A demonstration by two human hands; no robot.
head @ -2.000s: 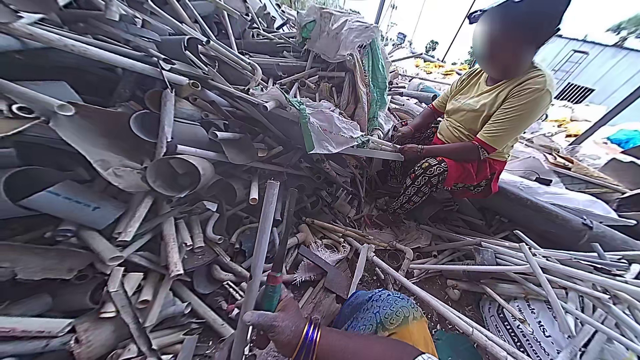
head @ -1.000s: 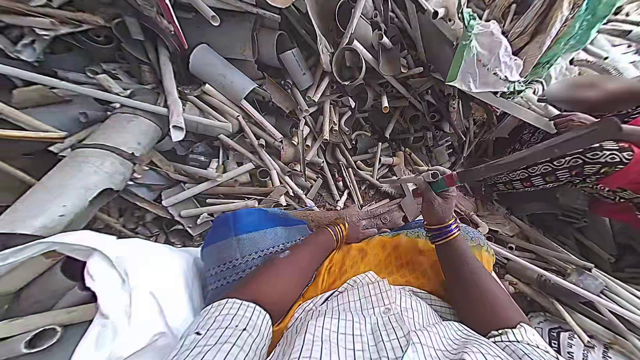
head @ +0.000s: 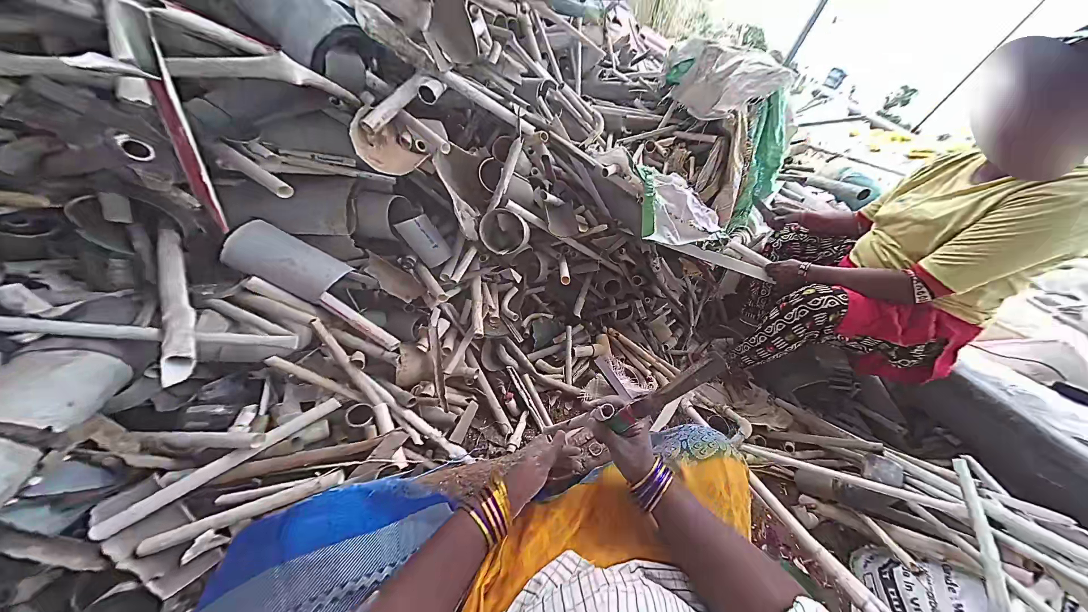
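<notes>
In front of my lap, my right hand (head: pixel 625 438) is closed around the green-and-red handle of a long flat blade (head: pixel 680 381) that points up and to the right. A short pipe end (head: pixel 604 411) shows at the same hand; whether I grip it too is unclear. My left hand (head: pixel 535 467) lies just left of it, fingers curled at a dusty brown piece (head: pixel 463 483) across my lap; the fingertips are partly hidden, so its hold is not clear. Bangles circle both wrists. Blue and yellow cloth (head: pixel 714 493) covers my knees.
A heap of scrap plastic pipes (head: pixel 501 229) rises ahead and left. Long thin pipes (head: pixel 892 493) lie at my right beside a printed sack (head: pixel 914 582). A co-worker (head: pixel 960 229) in a yellow top sits at the right, hands on a pale strip (head: pixel 722 259). A torn white-and-green sack (head: pixel 680 208) hangs nearby.
Two seconds ago a long grey pipe stood upright at my hand; it no longer shows there. My left hand came into view by one second ago. The view has swung down, then partly back up.
</notes>
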